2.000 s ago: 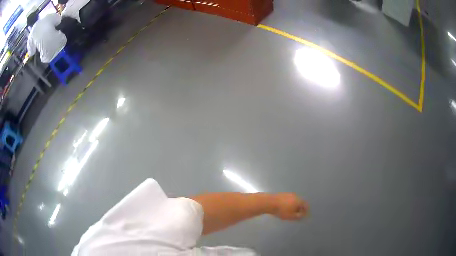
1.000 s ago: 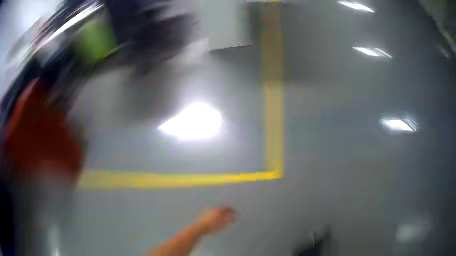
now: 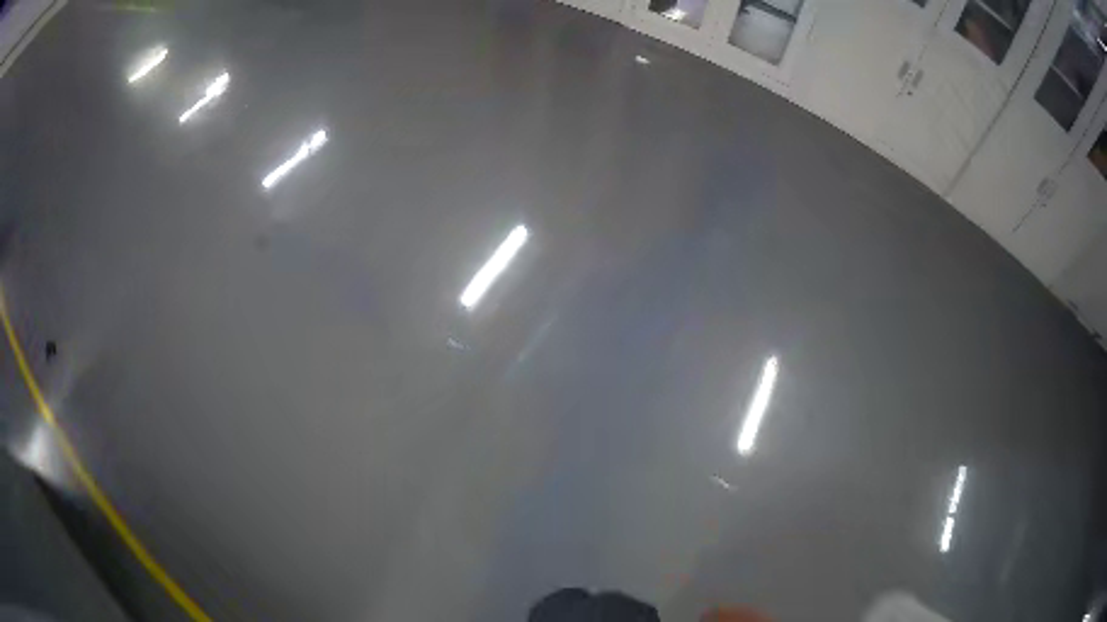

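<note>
The grey glossy floor (image 3: 401, 401) fills most of the view, with nothing lying close in front of me. A blurred skin-coloured patch, probably my right hand (image 3: 734, 615), is cut off by the bottom edge, so its fingers and anything in it are hidden. A white patch, perhaps my sleeve (image 3: 904, 608), shows to its right. My left hand is not in view. A dark rounded shape, perhaps my shoes (image 3: 591, 605), shows at the bottom edge.
White cabinets (image 3: 850, 73) with glazed doors and small handles run along the upper right. A yellow floor line (image 3: 91, 486) curves down the left side. A dark-edged grey surface (image 3: 37, 535) lies beyond it at the lower left. Ceiling lights reflect in the floor.
The view has swung right: the red-orange object, the stools and the seated people have left it, and white cabinets have come in. The extended forearm and fist are no longer visible.
</note>
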